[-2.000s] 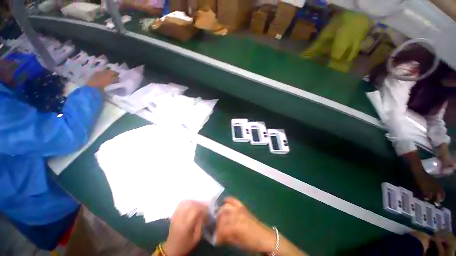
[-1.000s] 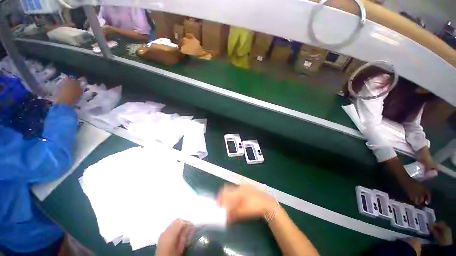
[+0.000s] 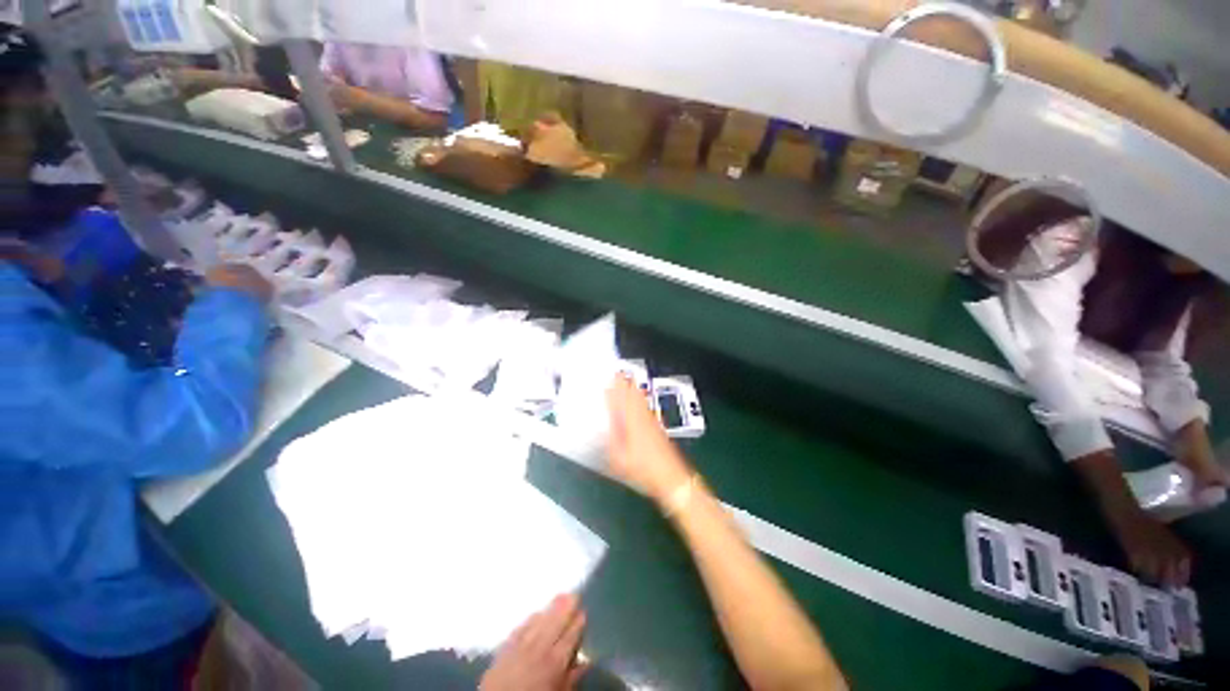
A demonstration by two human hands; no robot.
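Note:
My right hand (image 3: pixel 637 435) reaches over the white guide rail (image 3: pixel 863 574) and holds a white bag (image 3: pixel 586 385) upright at the end of the bagged units (image 3: pixel 432 328). Whether a device is inside the bag is hidden. A white device unit (image 3: pixel 680 406) lies on the green belt just right of my fingers; another shows partly behind them. My left hand (image 3: pixel 540 651) is at the lower right edge of the stack of empty bags (image 3: pixel 405 520), cut off by the bottom edge. Its grip is unclear.
A person in blue works at the left beside a pale board (image 3: pixel 256 432). At the right, a person in white sleeves reaches to a row of several device units (image 3: pixel 1079 594). A white overhead frame (image 3: pixel 755 68) crosses the top, with cartons (image 3: pixel 863 176) beyond.
My right hand has moved from the bench up and over the rail, carrying a white bag to the bagged units. My left hand has moved slightly right, to the stack's edge.

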